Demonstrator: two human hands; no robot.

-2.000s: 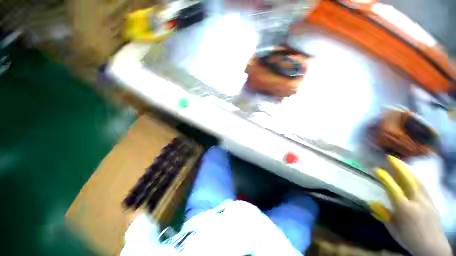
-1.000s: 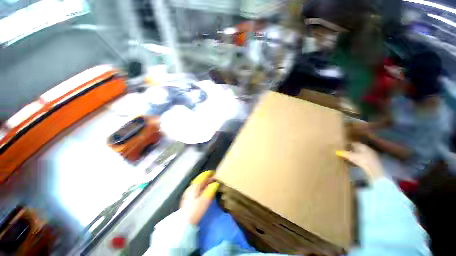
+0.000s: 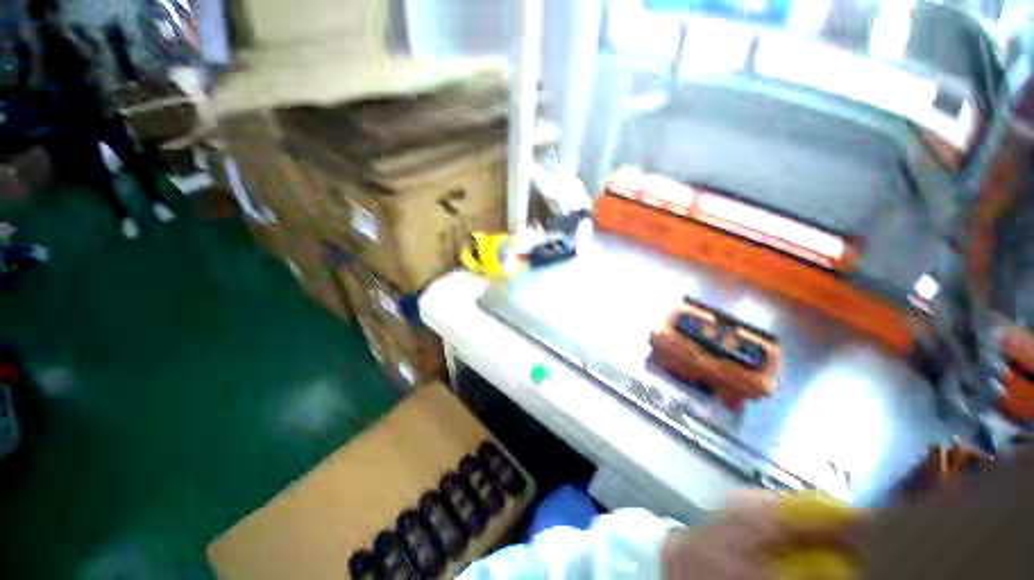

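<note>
My left hand (image 3: 782, 537), with yellow finger cots, is blurred at the bottom edge right of centre. Its fingers are at the edge of a brown cardboard sheet (image 3: 952, 523), which fills the lower right corner and is cut off by the frame. My right hand is not in view. Black plastic housings (image 3: 437, 523) lie in a row on another cardboard sheet (image 3: 329, 487) low on the left. A black housing (image 3: 721, 338) sits in the orange-brown fixture (image 3: 709, 368) on the metal plate.
The white table edge (image 3: 612, 428) carries a green button (image 3: 540, 373). Yellow tape (image 3: 488, 254) lies at the left table corner, beside a small black block (image 3: 551, 250). Stacked cartons (image 3: 442, 215) stand left of the table. An orange beam (image 3: 748, 258) runs along the back. People's legs (image 3: 125, 187) show far left.
The view has swung from the right side to the left. The cardboard sheet held by both hands over the stack now shows at the lower right. My right hand has left the view.
</note>
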